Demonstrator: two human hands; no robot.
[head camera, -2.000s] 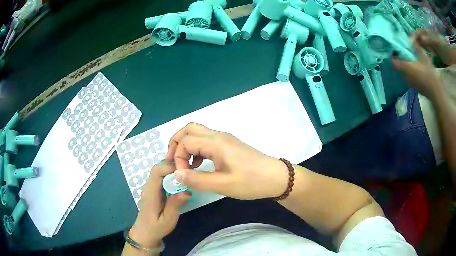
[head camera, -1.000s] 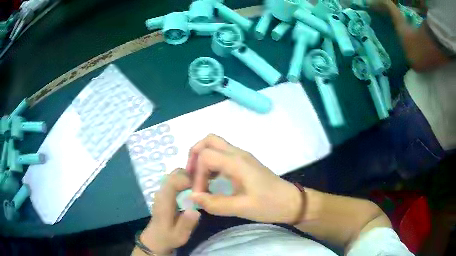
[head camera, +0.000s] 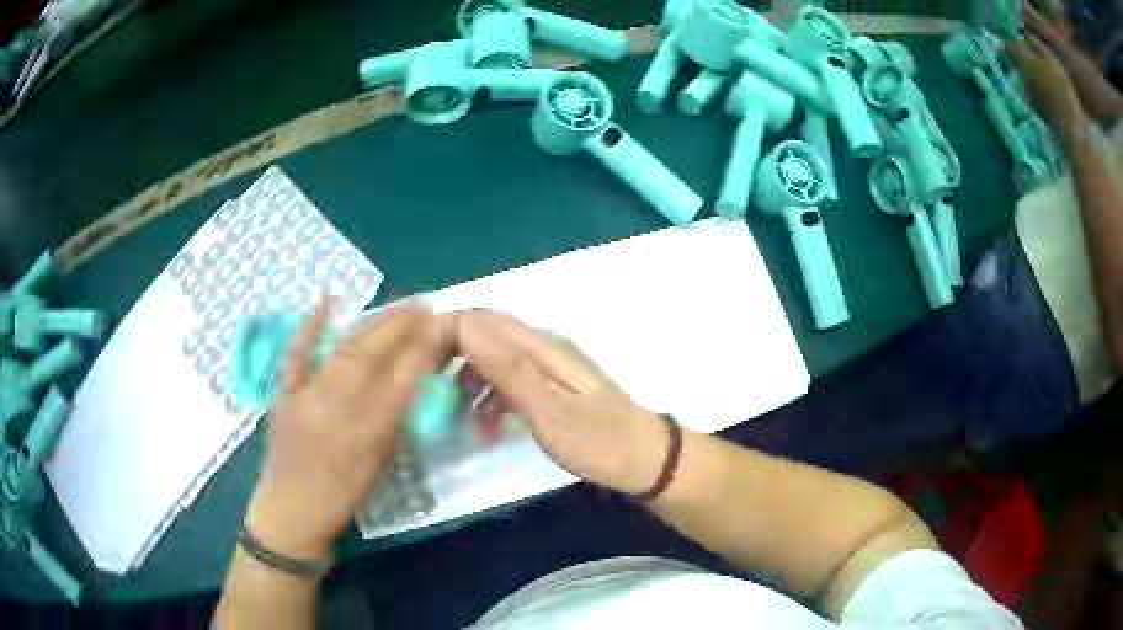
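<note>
My left hand (head camera: 351, 412), blurred, is closed around a teal handheld fan. The fan head (head camera: 256, 357) shows left of my fingers, over the printed label sheets; a blurred teal part shows between my hands. My right hand (head camera: 560, 400) has its fingertips against or close to my left hand; whether it grips anything is hidden. The working label sheet (head camera: 640, 302) lies under and beyond my hands, with blurred grey labels (head camera: 400, 486) at its lower left. No label can be made out on the fan.
A stack of label sheets (head camera: 142, 388) lies at the left. Teal fans (head camera: 43, 322) are heaped at the left edge. More fans (head camera: 800, 185) lie at the far side and right. The dark green tabletop (head camera: 413, 203) has a pale edge strip. Another person's hand (head camera: 1047, 74) is at the upper right.
My hands have moved up, the left one also leftward and now over the fan. The fan that lay just beyond the working sheet is gone from there. The left-edge heap is arranged differently.
</note>
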